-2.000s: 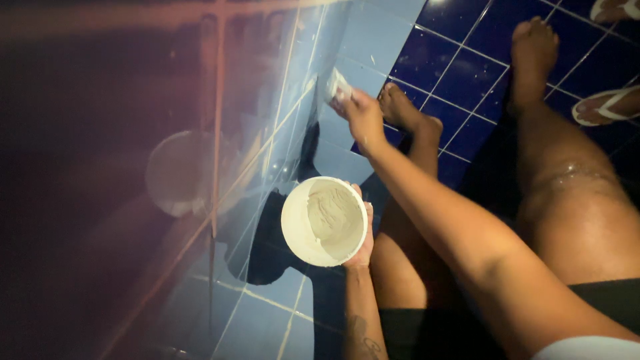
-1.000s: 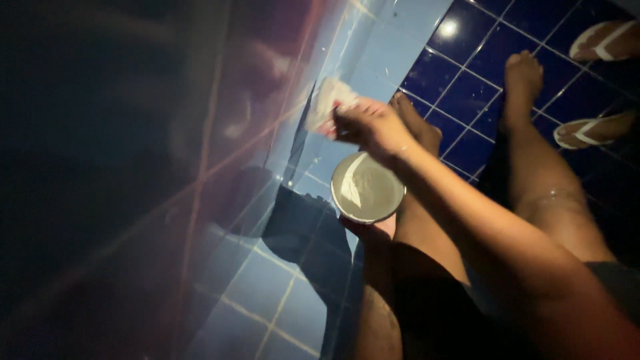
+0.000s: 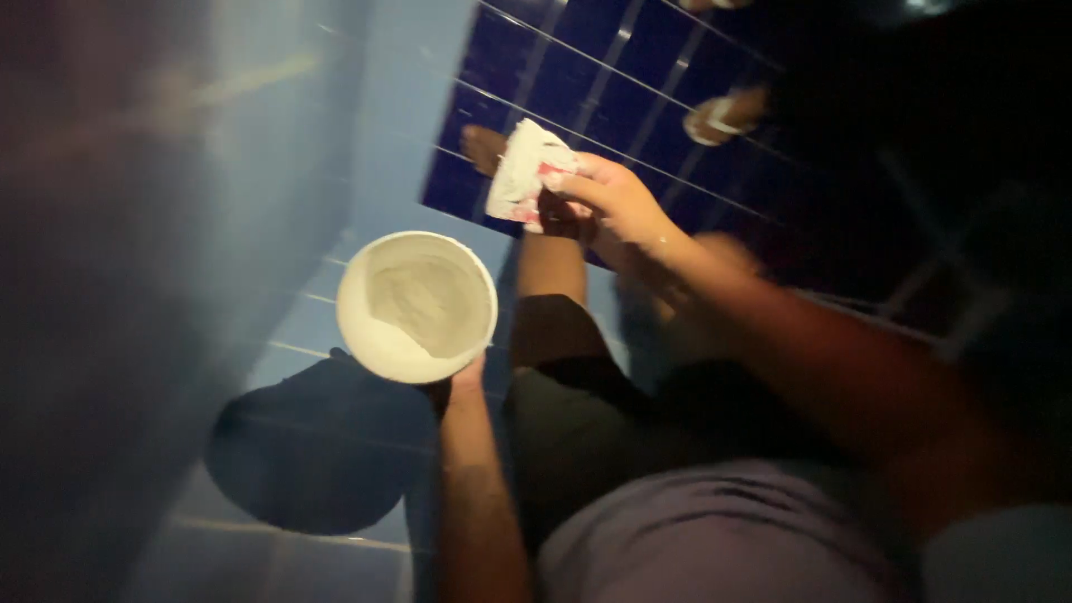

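Observation:
My left hand (image 3: pixel 465 381) holds up a round white tub (image 3: pixel 416 308) from below and its side; most of the fingers are hidden under it. Pale grey-white paste (image 3: pixel 431 301) lies inside the tub. My right hand (image 3: pixel 607 197) grips a small flat spreader (image 3: pixel 529 176), its face coated thickly with white paste and some red showing near the fingers. The spreader is above and to the right of the tub, apart from it.
Light blue tiles (image 3: pixel 402 109) with pale joints run along the left, with a dark shadow across them. Dark blue floor tiles (image 3: pixel 578 79) lie beyond. A person's foot in a sandal (image 3: pixel 724 117) stands at the upper right. My own legs are below my hands.
My right hand has moved away from the tiled wall, and the coated spreader is now plainly seen. The tub, partly behind the right hand a second ago, is in full view. The view has shifted.

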